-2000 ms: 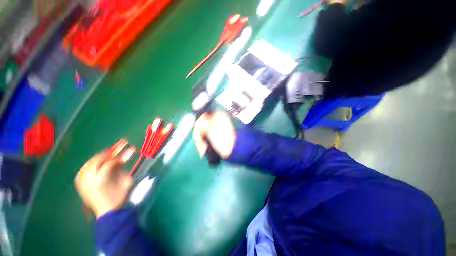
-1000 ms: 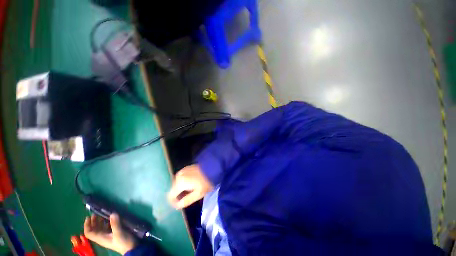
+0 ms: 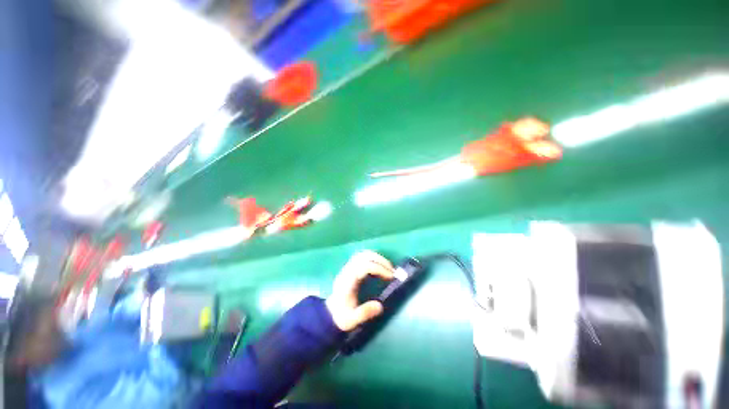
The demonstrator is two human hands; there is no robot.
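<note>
The frame is blurred. My left hand [image 3: 360, 291] reaches in from the lower left in a dark blue sleeve, its fingers and thumb around a black electric screwdriver [image 3: 396, 289] on or just above the green bench. A black cord runs from the screwdriver's far end towards the white-grey screw feeder [image 3: 551, 311] at the right. A red clamp with a red lead [image 3: 507, 150] lies on the bench above the feeder. More red clamps [image 3: 276, 216] lie further left. My right hand is not in view.
An orange-red crate [image 3: 424, 16] and a red lump [image 3: 293, 84] are at the far side. At the lower left are a person in light blue [image 3: 120, 363], a grey-white box with a yellow mark [image 3: 182, 314] and a dark tool [image 3: 238, 335]. Blurred red pieces lie beyond.
The view has swung left along the bench. My left hand still holds the screwdriver, now near the middle of the picture. My right hand, empty one second ago, has left view.
</note>
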